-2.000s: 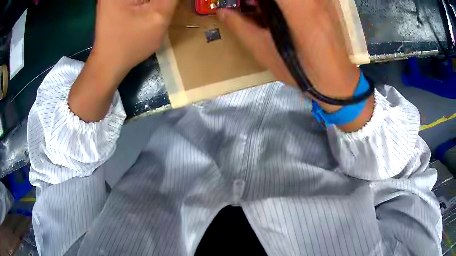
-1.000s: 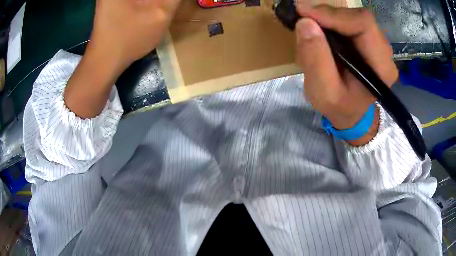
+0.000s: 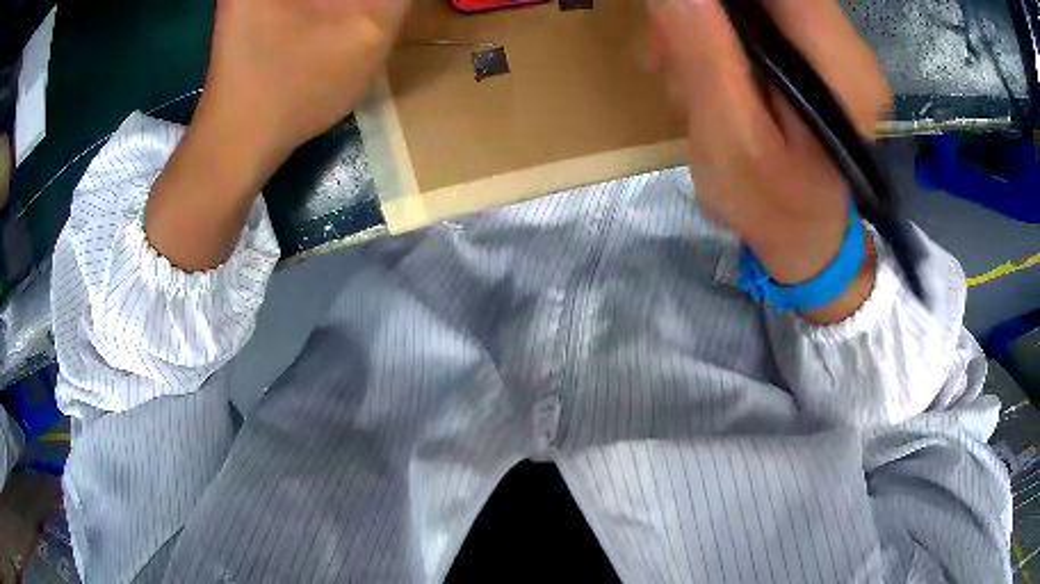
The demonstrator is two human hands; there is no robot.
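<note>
My right hand (image 3: 758,137), blurred, is closed around the black soldering iron (image 3: 823,126) at the upper right; its tip is out of the picture or hidden. The black cable runs back over my wrist. My left hand (image 3: 299,80) is at the top left, its fingertips cut off by the top edge, so what it holds cannot be told. The red housing (image 3: 497,3) shows only its lower rim at the top edge. A small dark square pad (image 3: 490,62) lies on the tan work board (image 3: 536,126), with another (image 3: 576,3) beside the housing.
Masking tape (image 3: 393,171) edges the board on the worn dark green bench (image 3: 331,188). A thin wire shows beside the upper pad. A white paper sheet (image 3: 34,97) lies far left. Blue stool parts (image 3: 975,177) stand beyond the bench edge at the right.
My right hand moved from over the red housing to the right, and the iron's handle came into view; it then shifted slightly upward. The housing sits higher in view. My left hand stays nearly still.
</note>
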